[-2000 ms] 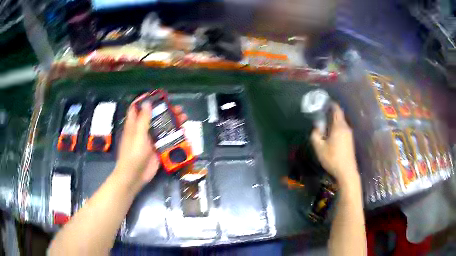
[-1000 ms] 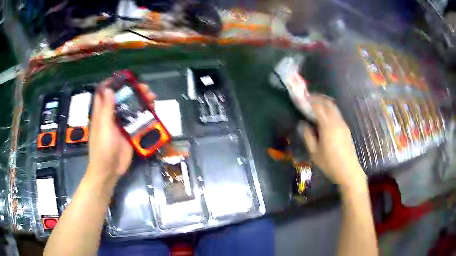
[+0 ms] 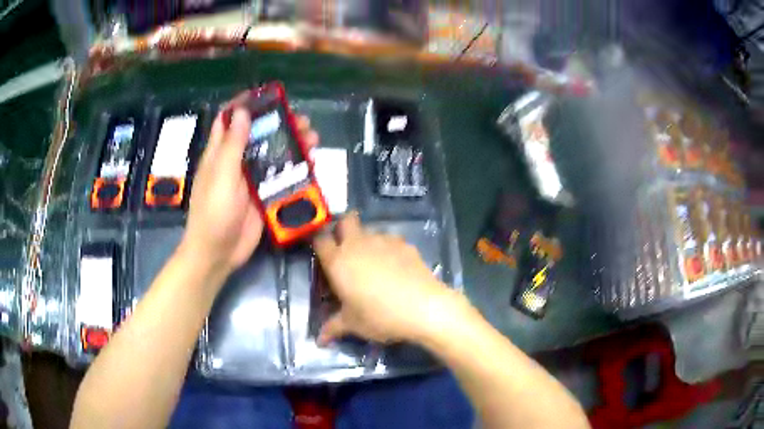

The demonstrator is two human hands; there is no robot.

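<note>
My left hand point(image 3: 222, 197) holds a keypad phone back point(image 3: 281, 163), black with a red edge and an orange block with a round ring at its lower end. It is held tilted above the compartment tray point(image 3: 243, 335). My right hand point(image 3: 377, 281) is over a lower pocket of the tray, fingers bent around a dark item mostly hidden under the palm; I cannot tell if it is gripped. Phone backs with orange blocks point(image 3: 165, 159) lie in the upper left pockets, and one with a red block point(image 3: 98, 293) lies lower left. A black phone point(image 3: 400, 155) lies upper right.
A white scanner point(image 3: 540, 151) lies on the green mat point(image 3: 477, 151) right of the tray. A battery with a yellow bolt point(image 3: 534, 281) and small orange pieces lie nearer me. Stacked filled trays point(image 3: 712, 226) stand at the right. A white card point(image 3: 332, 176) lies in an upper pocket.
My right hand has let go of the scanner, which now lies on the mat, and has moved left over the tray. My left hand still holds the phone back.
</note>
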